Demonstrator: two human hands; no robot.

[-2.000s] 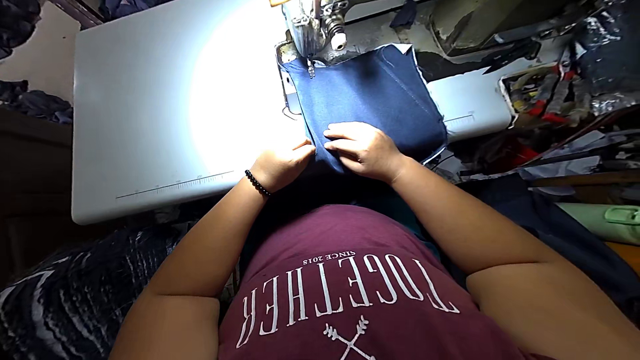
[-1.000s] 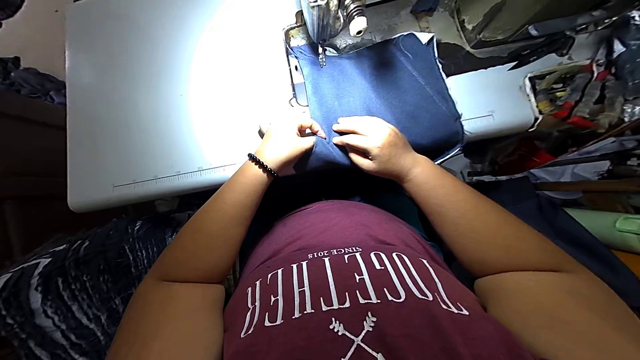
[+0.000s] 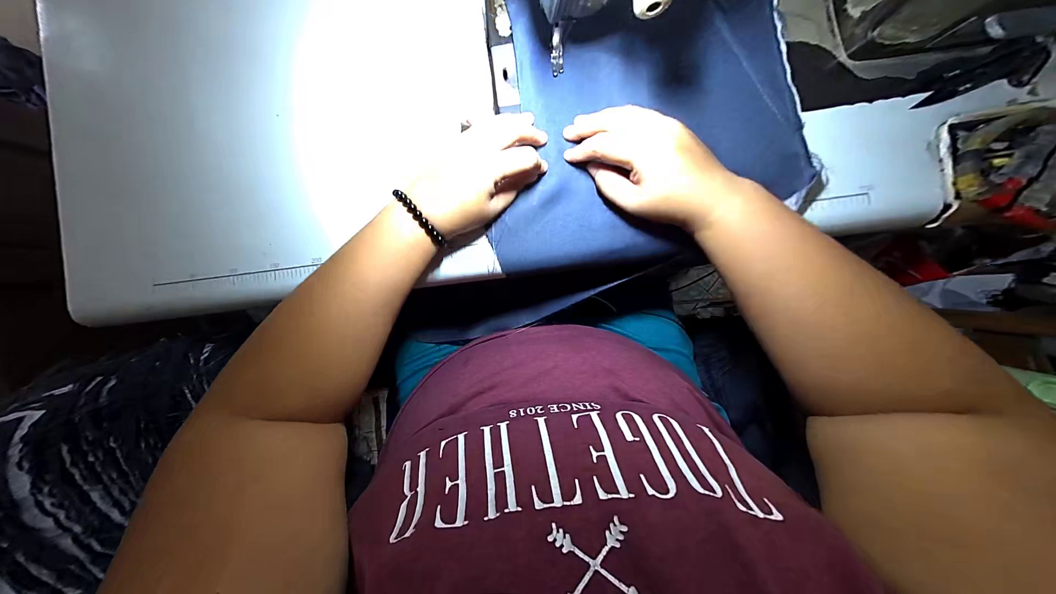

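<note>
A navy blue piece of fabric lies over the sewing machine bed and hangs down past its front edge. Above it, at the top, is the presser foot of the sewing machine; whether it touches the cloth I cannot tell. My left hand, with a black bead bracelet at the wrist, rests with bent fingers on the fabric's left edge. Just right of it, my right hand lies on the fabric with its fingers slightly curled. A narrow strip of cloth shows between the fingertips of the two hands.
The pale machine table spreads to the left, with a printed ruler scale near its front edge. At right, an open-topped tray holds tangled red, yellow and grey items. Dark patterned cloth lies at lower left.
The hands were pinching the fabric near its front part; now they lie flatter on it, nearer the presser foot. More fabric shows in front of the hands. The view has shifted closer.
</note>
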